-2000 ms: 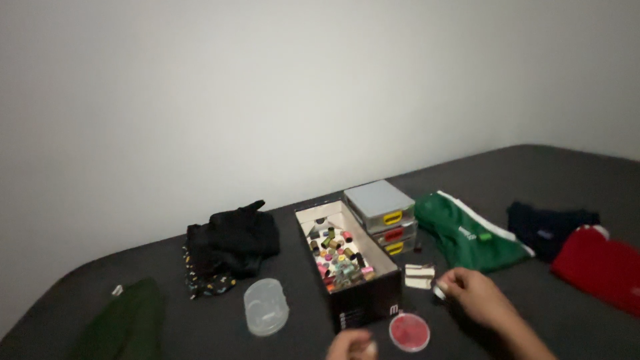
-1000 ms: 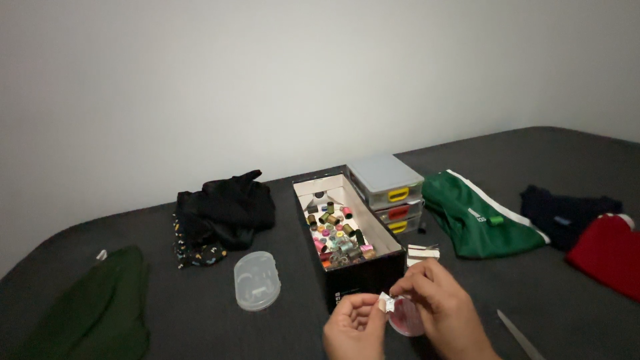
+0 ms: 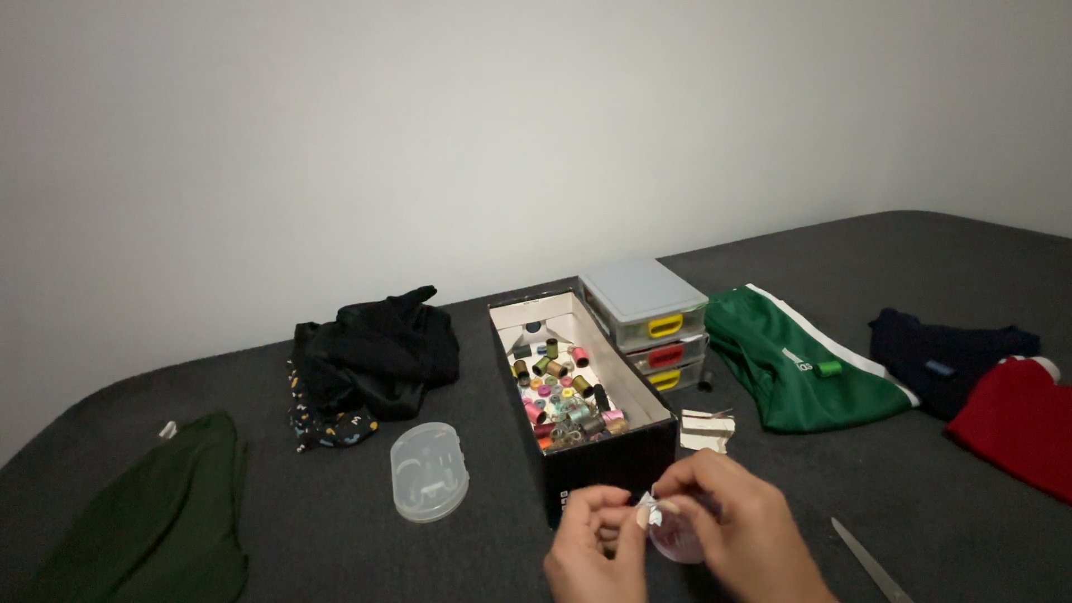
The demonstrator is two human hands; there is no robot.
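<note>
My left hand and my right hand meet at the front end of a black cardboard box. Between their fingertips they pinch a small white piece, perhaps paper or a label; its details are too small to tell. Partly hidden behind my right hand lies a round pinkish container. The open box holds many thread spools and bobbins in several colours. Just beyond my right hand, a whitish card with a dark strip rests on the dark cloth surface.
A stack of clear drawers touches the box's right side. Green garment, navy garment and red garment lie right; a metal blade is front right. Clear plastic case, black garments and dark green cloth lie left.
Two seconds ago my hands were apart, the right one beside the card; now they are together at the white piece. The round container, earlier in plain sight, is partly covered by my right hand.
</note>
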